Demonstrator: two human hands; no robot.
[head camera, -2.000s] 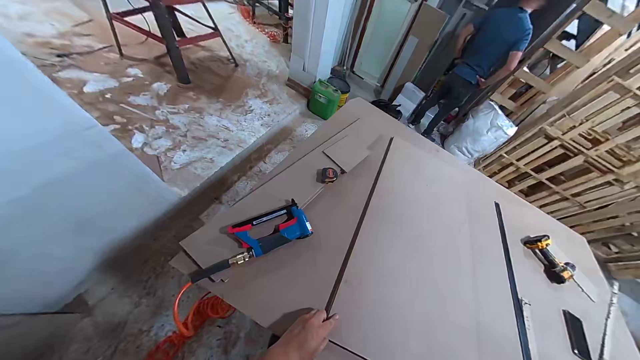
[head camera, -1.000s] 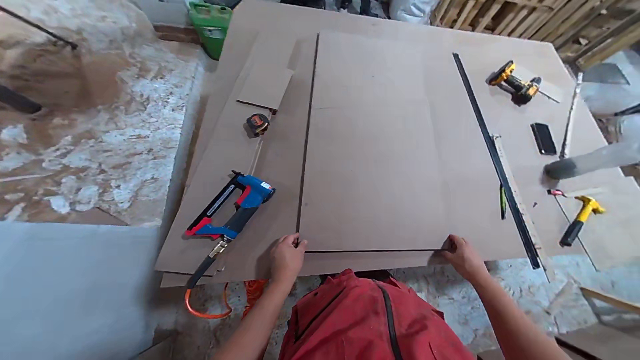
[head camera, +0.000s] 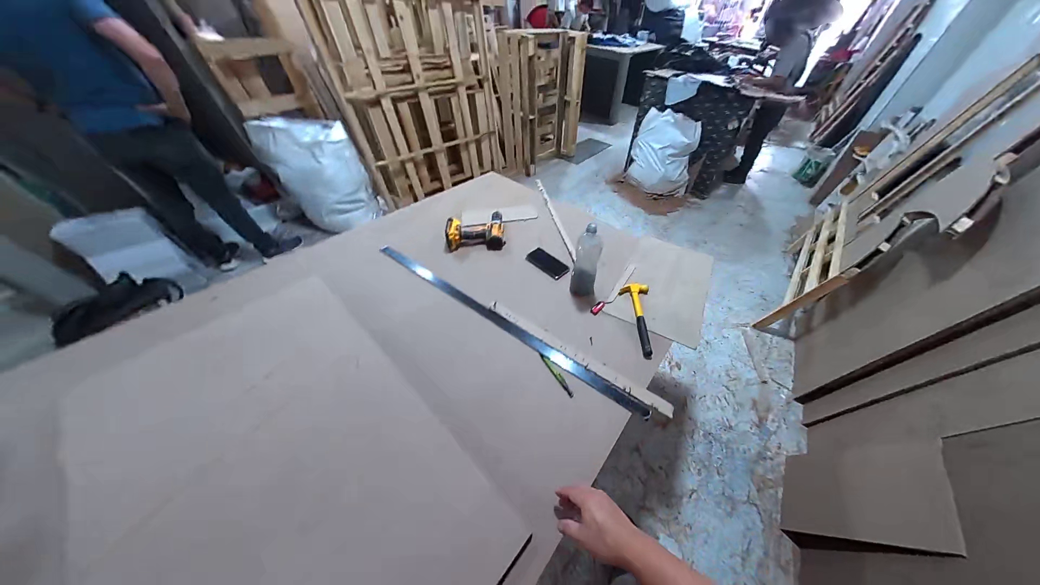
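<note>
My right hand (head camera: 597, 520) is at the lower centre, fingers curled loosely and holding nothing, beside the near corner of a thin board (head camera: 268, 422) that lies on larger sheets (head camera: 520, 406). My left hand is out of view. Beyond my right hand lies a metal straightedge (head camera: 504, 323) along a narrow wood strip (head camera: 609, 370), with a green pen (head camera: 557, 376) beside it. Farther off are a yellow cordless drill (head camera: 475, 232), a phone (head camera: 548, 263), a plastic bottle (head camera: 586, 260) standing upright, a small red-handled tool (head camera: 599, 308) and a yellow claw hammer (head camera: 639, 317).
Wooden pallets (head camera: 414, 97) and a white sack (head camera: 313, 171) stand behind the table. A person (head camera: 122, 106) is at the upper left; another (head camera: 780, 81) stands by a far bench. Large boards (head camera: 934, 366) fill the right side, across a strip of floor.
The view has swung right. My right hand, at the board's near edge one second ago, is now off it beside the corner. My left hand and the blue stapler have left the view.
</note>
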